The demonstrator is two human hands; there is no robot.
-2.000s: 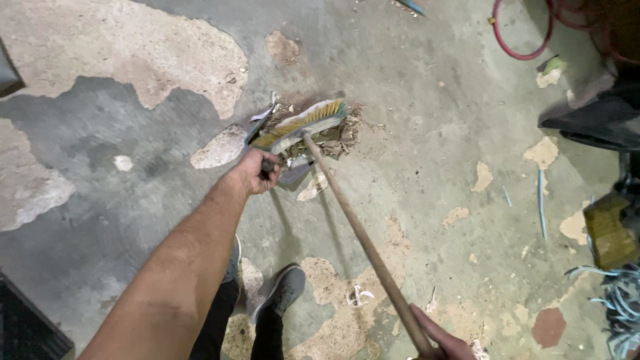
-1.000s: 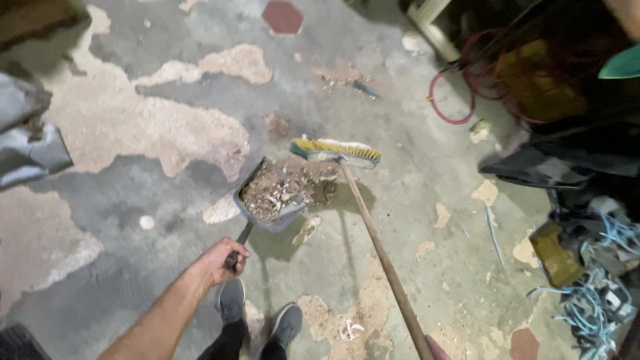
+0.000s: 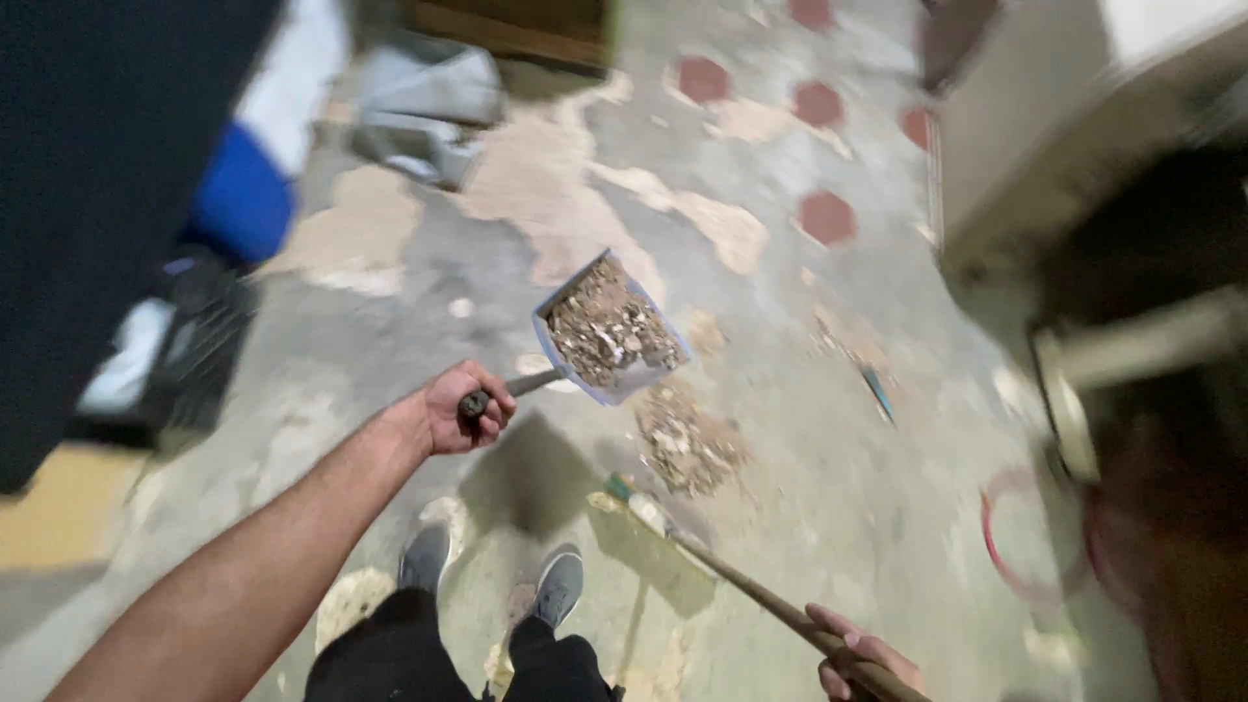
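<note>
My left hand (image 3: 471, 408) grips the dark handle of a dustpan (image 3: 673, 334), which is held above the floor and casts a shadow. The pan is heaped with debris (image 3: 606, 320), brown bits and pale scraps. A pile of similar debris (image 3: 687, 444) lies on the floor just below the pan. My right hand (image 3: 858, 655) is closed around the wooden broom handle (image 3: 756, 588) at the lower right. The broom head (image 3: 639, 510), with green and yellowish bristles, is near the lower edge of that pile.
A crumpled grey object (image 3: 429, 107) and a black crate (image 3: 195, 341) stand at the left, beside a blue item (image 3: 244, 200). A teal strip (image 3: 877, 393) lies right of the pan. A red hose loop (image 3: 1004, 546) and dark clutter line the right side.
The dustpan, on the floor beside the broom head earlier, is now lifted and full of debris. The broom head has moved from above the floor pile to below it. The view has turned.
</note>
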